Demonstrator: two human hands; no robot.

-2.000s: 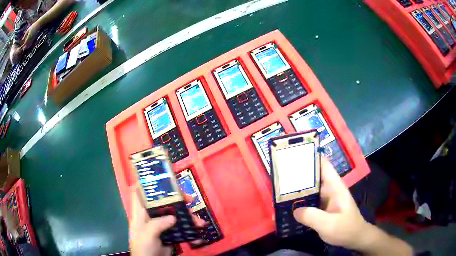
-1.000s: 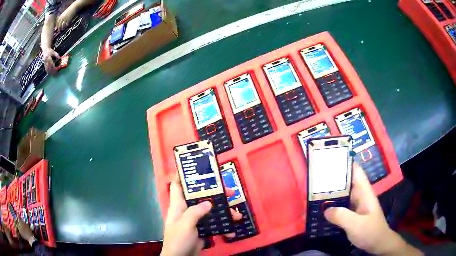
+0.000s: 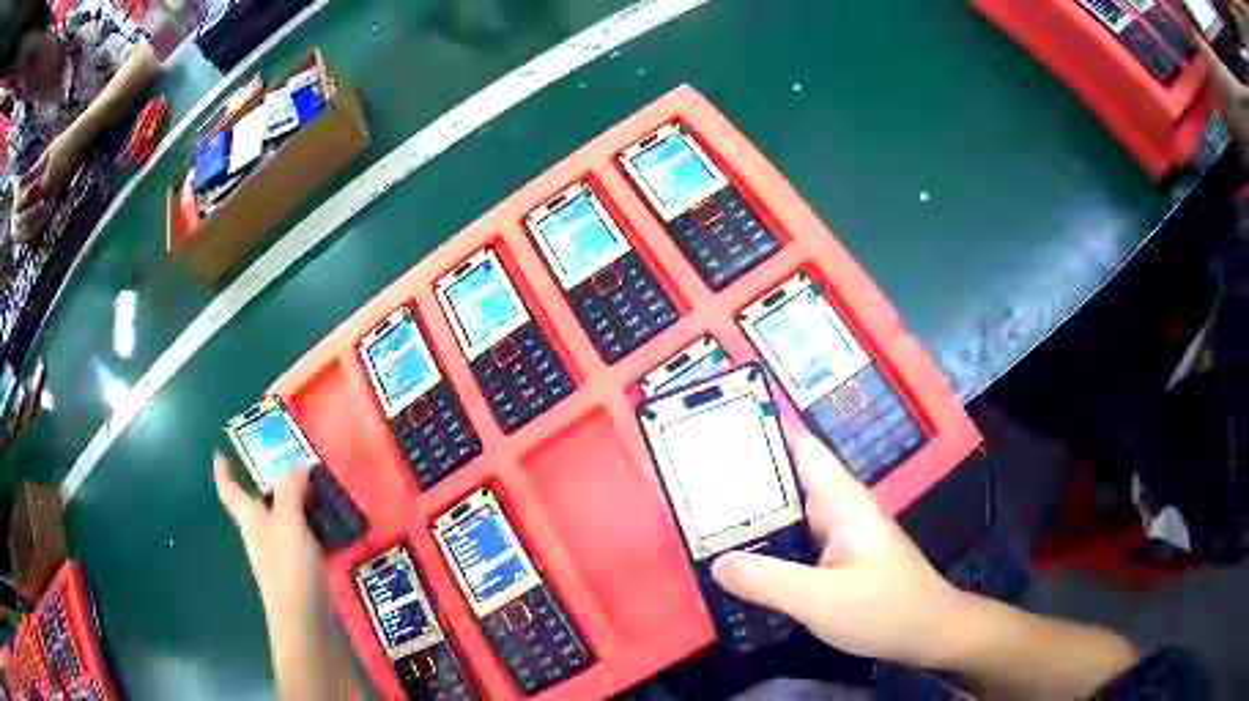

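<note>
My right hand (image 3: 856,568) holds a keypad phone with a blank white screen (image 3: 723,473) above the tray, thumb on its upper keypad. My left hand (image 3: 274,527) grips another keypad phone with a light blue screen (image 3: 271,445) between thumb and fingers, at the tray's left edge. The red tray (image 3: 616,493) holds several lit phones. A phone with a dark menu screen (image 3: 397,603) lies in the near-left slot. The near-row middle slot is empty. The held white-screen phone partly hides a phone behind it.
A cardboard box (image 3: 274,178) of blue and white pieces stands beyond the white strip (image 3: 397,164). Another red tray with phones (image 3: 1123,82) is at the upper right, a person's hand beside it. More red trays (image 3: 55,644) lie lower left. A person sits upper left.
My left hand has let go of the dark-menu phone, now in the near-left slot, and moved left to hold another phone. My right hand still holds the white-screen phone. The view has shifted.
</note>
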